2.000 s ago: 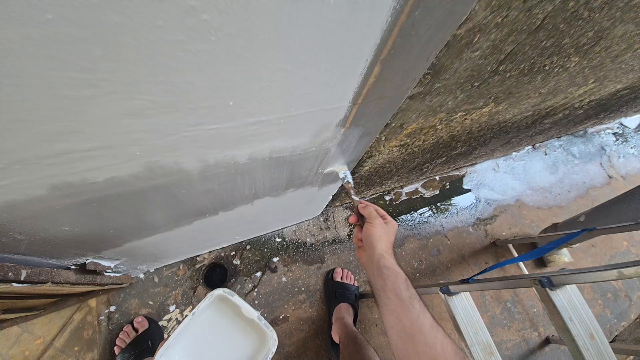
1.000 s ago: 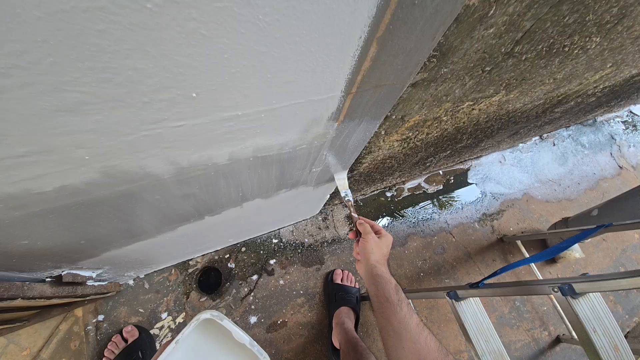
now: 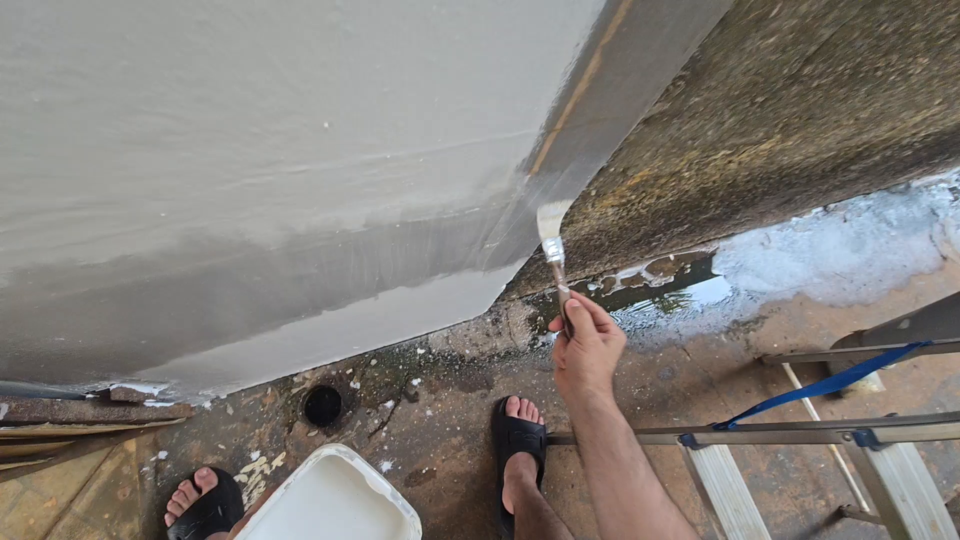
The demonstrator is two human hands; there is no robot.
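Observation:
My right hand (image 3: 589, 341) grips the handle of a paintbrush (image 3: 553, 232) with pale bristles and a metal ferrule. The bristles touch the grey edge strip at the lower corner of a painted wall (image 3: 300, 150). A lighter painted band (image 3: 360, 322) runs along the wall's bottom. At the lower edge of the view is a white plastic container (image 3: 337, 499) with white paint inside. A small part of my left hand (image 3: 251, 517) shows at the container's left rim, holding it; most of that hand is hidden.
An aluminium ladder (image 3: 795, 431) with a blue strap (image 3: 825, 386) lies at the lower right. A rough mossy wall (image 3: 765, 135) stands beyond the corner, with a puddle and white foam (image 3: 840, 247) along its foot. A round drain hole (image 3: 322, 406) is in the floor near my sandalled feet.
The brush has moved up along the strip at the wall's corner, away from the bottom tip where it was two seconds ago. My right hand has kept its hold on the handle.

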